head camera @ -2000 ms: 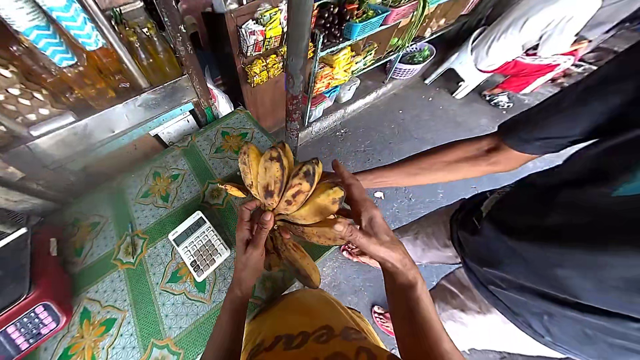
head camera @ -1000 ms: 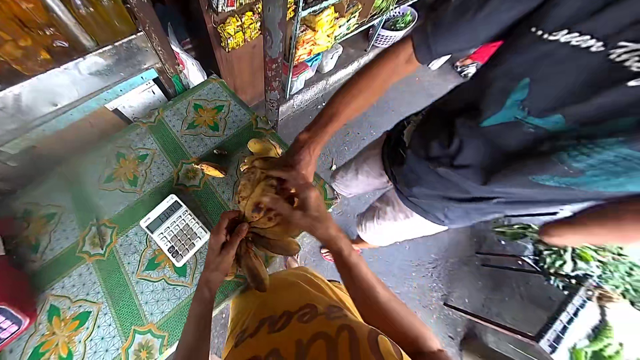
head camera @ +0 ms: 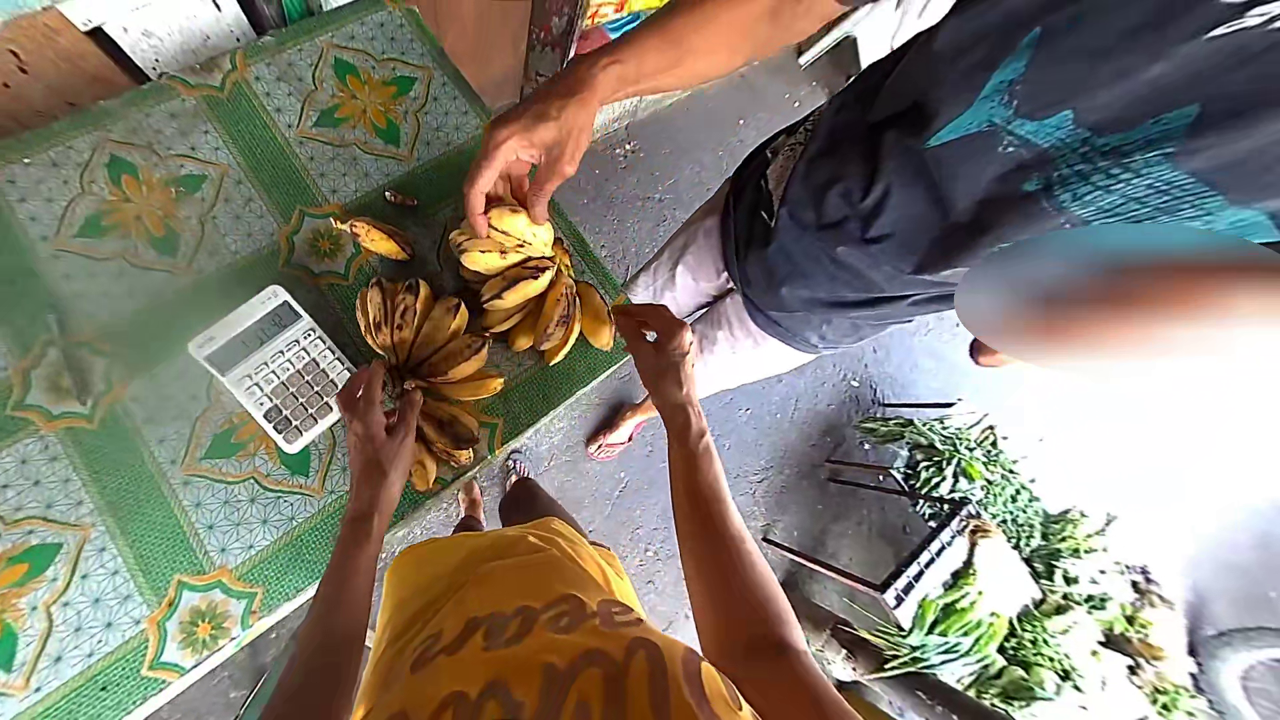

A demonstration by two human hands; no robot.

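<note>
My left hand (head camera: 382, 435) grips the stem end of a bunch of ripe bananas (head camera: 425, 335), which rests on the table near its edge. A second banana bunch (head camera: 525, 280) lies just beyond it, with the other person's hand (head camera: 530, 150) on its top. Beside this second bunch, at its right end, is my right hand (head camera: 655, 350), fingers curled near a banana tip; whether it touches the fruit is unclear. A single loose banana (head camera: 377, 238) lies behind the first bunch. A white calculator (head camera: 272, 367) sits left of my left hand.
A patterned green table cover (head camera: 140, 205) lies under the fruit. The other person, in a dark shirt (head camera: 1000, 150), stands close at the right of the table. Leafy vegetables (head camera: 960, 620) and a rack (head camera: 925, 560) are at the lower right, on the grey floor side.
Two separate bunches now show on the table; my hands held bananas together two seconds ago. My right hand has moved right, away from my left. The other person's hand has moved clear of my hands.
</note>
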